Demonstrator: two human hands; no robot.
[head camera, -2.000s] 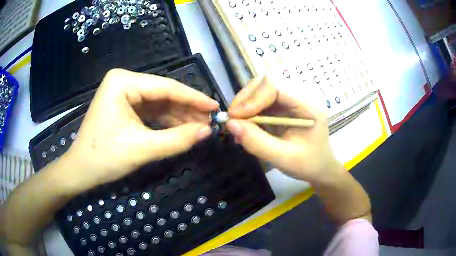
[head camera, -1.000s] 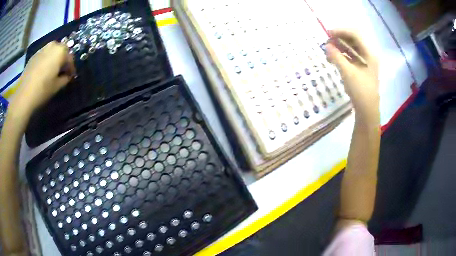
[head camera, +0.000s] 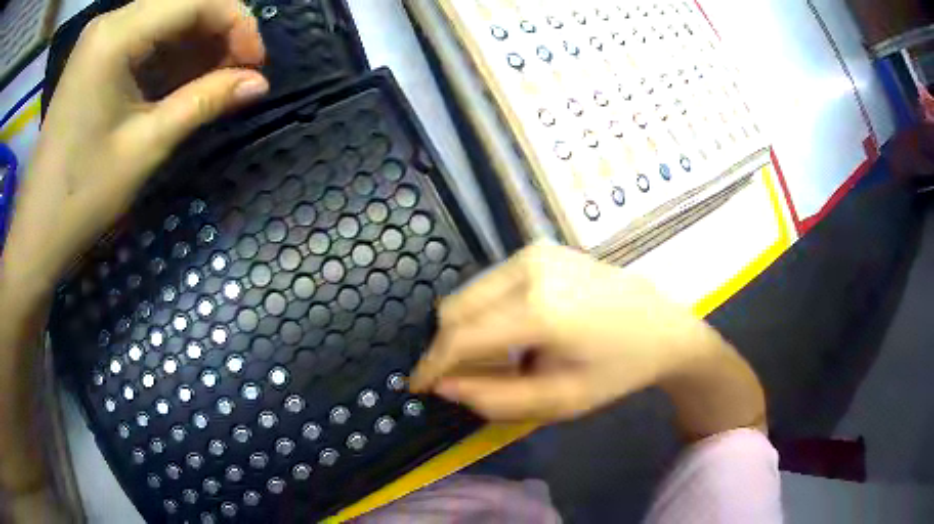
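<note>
The near black pocket tray (head camera: 353, 343) lies in front of me, with rows of small round silver pieces (head camera: 234, 290) in its left and lower pockets. My right hand (head camera: 574, 333) is over its right side, fingertips close together beside a silver piece (head camera: 397, 381) in the lower rows. It is blurred; I cannot tell whether they hold it, and no stick shows. My left hand (head camera: 154, 113) is at the upper left over both black trays, thumb and forefinger apart with nothing visible between them.
The second black tray (head camera: 307, 46) lies behind, with a silver piece (head camera: 268, 11) near my left fingers. A stack of pale boards (head camera: 645, 102) bearing rows of small dark rings lies at right. A blue bin edge (head camera: 7, 189) shows at far left. Yellow and red tape lines mark the bench.
My left hand has moved right and toward me from the silver heap, and its fingers have spread. My right hand has moved from the pale boards down-left to the near tray.
</note>
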